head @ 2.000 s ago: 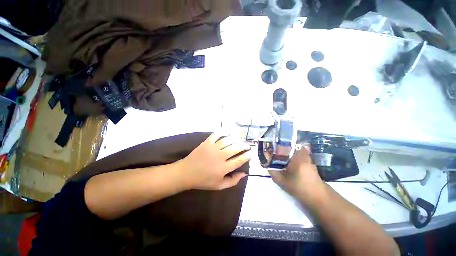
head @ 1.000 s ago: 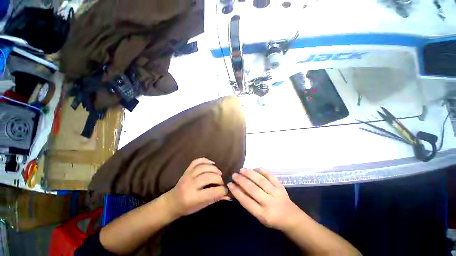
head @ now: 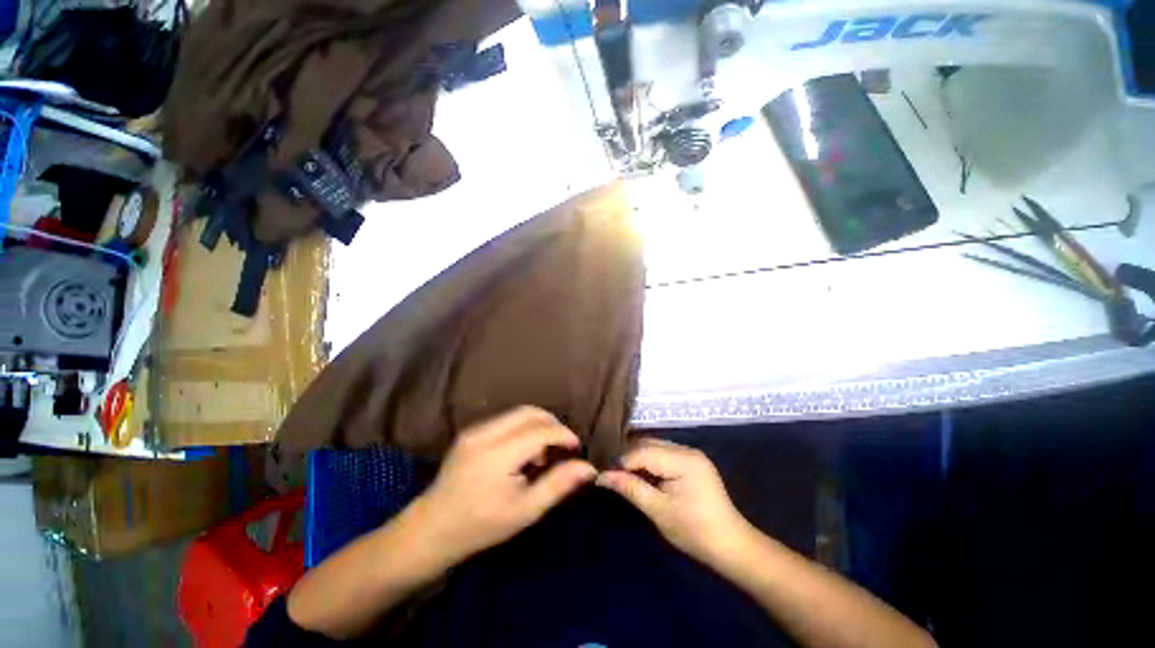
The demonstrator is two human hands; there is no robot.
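Observation:
A brown garment piece (head: 507, 336) lies on the white table, its far tip at the lit presser foot (head: 637, 161) of the sewing machine (head: 811, 57). Its near edge hangs at the table's front edge. My left hand (head: 507, 475) pinches the cloth's near edge between thumb and fingers. My right hand (head: 671, 491) pinches the same edge just to the right, the two thumbs almost touching. The fold between the fingertips is partly hidden.
A brown garment pile (head: 323, 114) with black labelled strips lies at the upper left, partly on cardboard (head: 241, 342). A smartphone (head: 849, 165) lies under the machine arm, scissors (head: 1077, 260) at right. A red stool (head: 241, 570) and blue crate (head: 361, 494) are below left.
Both hands have come back from the needle area to the cloth's near edge and now pinch it. The view has shifted, showing the machine arm and cloth from a different angle.

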